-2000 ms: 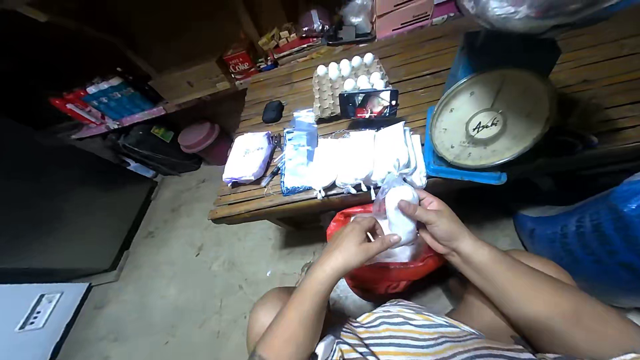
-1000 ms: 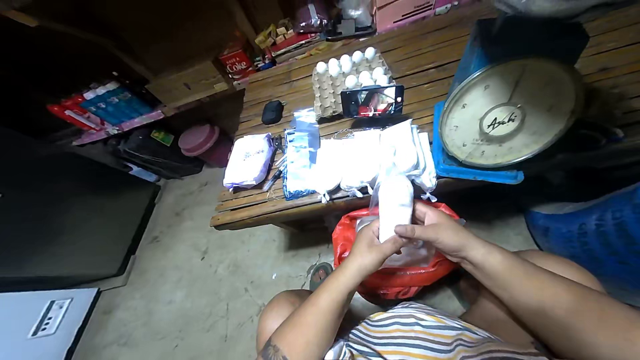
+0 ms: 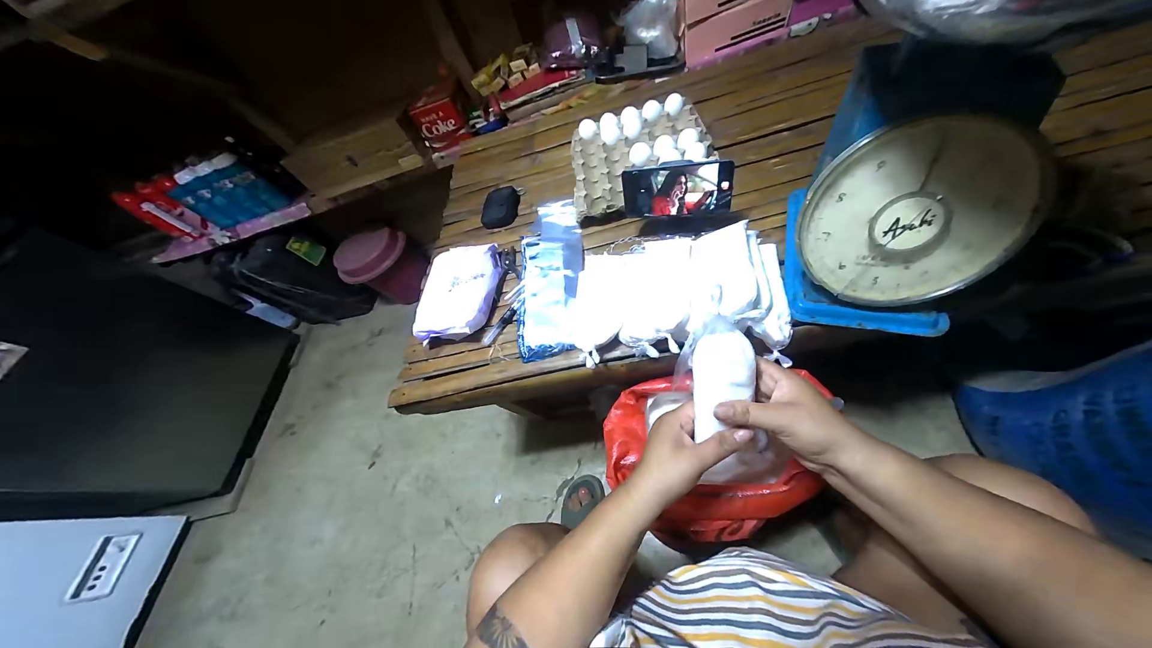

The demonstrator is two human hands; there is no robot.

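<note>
A clear plastic bag filled with something white [image 3: 724, 378] is held upright between both hands. My left hand [image 3: 681, 443] grips its lower left side, and my right hand [image 3: 792, 409] grips its right side, with the thumb across the front. The bag's loose top rises toward the table edge. Below the hands sits a red plastic bag [image 3: 627, 432] with its mouth wide apart and whitish contents inside. On the slatted table, several filled white bags [image 3: 661, 292] lie side by side at the front edge, beside flat clear plastic bags [image 3: 547, 292].
A wooden slatted table [image 3: 468, 382] carries a white-purple pack [image 3: 457, 292], pens, a black case [image 3: 500, 207], an egg tray [image 3: 592, 175] with eggs, a propped phone [image 3: 679, 188] and a blue dial scale [image 3: 918, 211]. A blue sack [image 3: 1062, 432] stands at right, a pink bin [image 3: 373, 256] at left.
Two seconds ago my hands were higher on the filled bag, at its loose top; now both hold its body upright. The scale appears larger in view after a slight view shift.
</note>
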